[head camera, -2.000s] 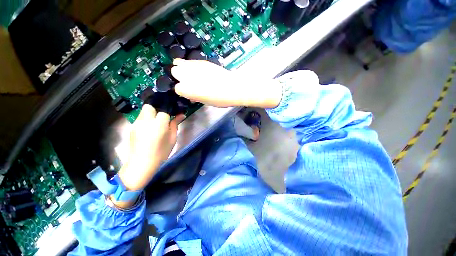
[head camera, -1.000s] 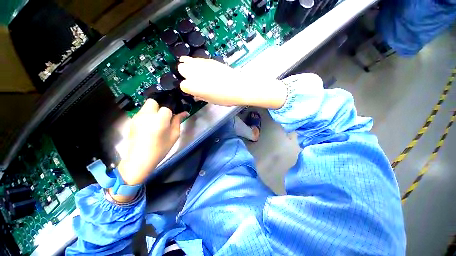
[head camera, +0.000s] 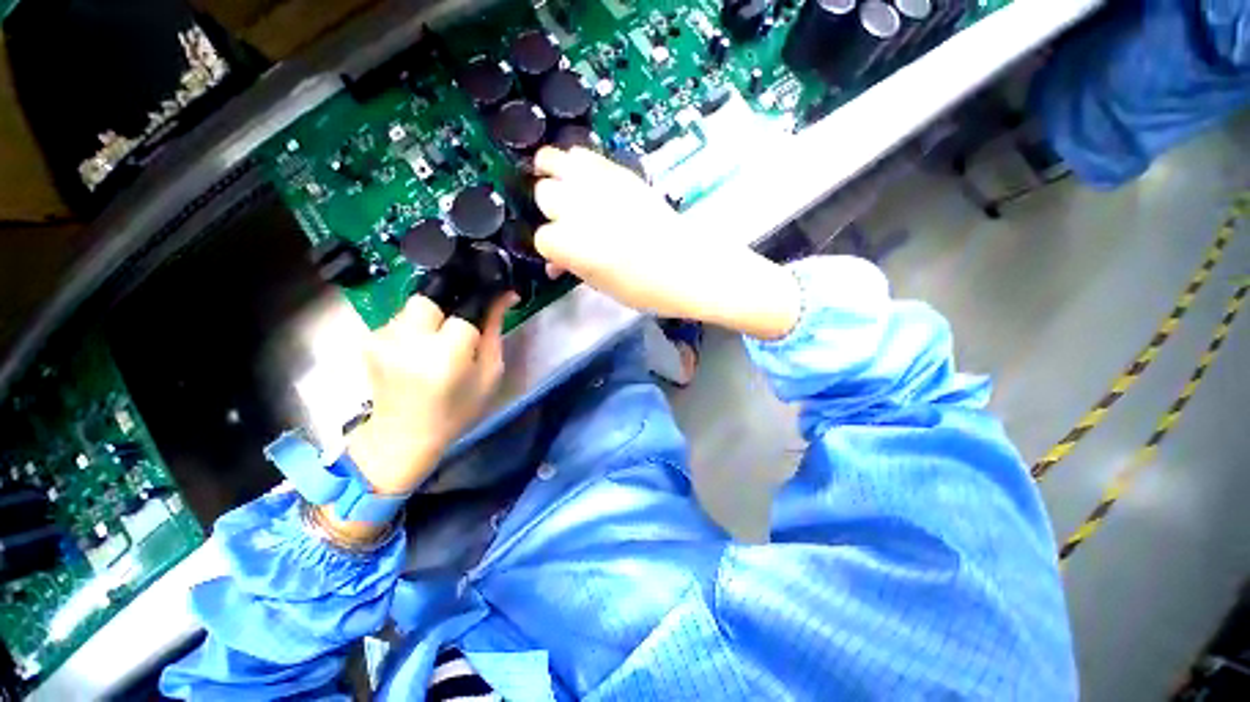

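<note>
A green circuit board [head camera: 363, 178] lies in front of me with several black can-shaped capacitors standing on it. Four dark grey tops [head camera: 521, 125] form a group near its middle, and two more [head camera: 477, 211] stand nearer to me. My left hand [head camera: 428, 377], with a blue wrist strap [head camera: 322, 476], grips a black capacitor [head camera: 483, 269] at the board's near edge. My right hand [head camera: 617, 240] has its fingertips around a dark capacitor beside the group, mostly hidden by the fingers. The undersides of both held capacitors are hidden.
Metal rails run along the far side [head camera: 261, 117] and near side [head camera: 768, 199]. A dark gap [head camera: 192, 343] separates a second board [head camera: 103, 473] at left. A black bin [head camera: 82, 69] holds small pale parts. A person's blue sleeve [head camera: 1145, 89] shows at top right.
The view has shifted, so the board appears lower and further right. My left hand has drawn slightly back, showing more capacitor tops. My right hand still holds at nearly the same place on the board.
</note>
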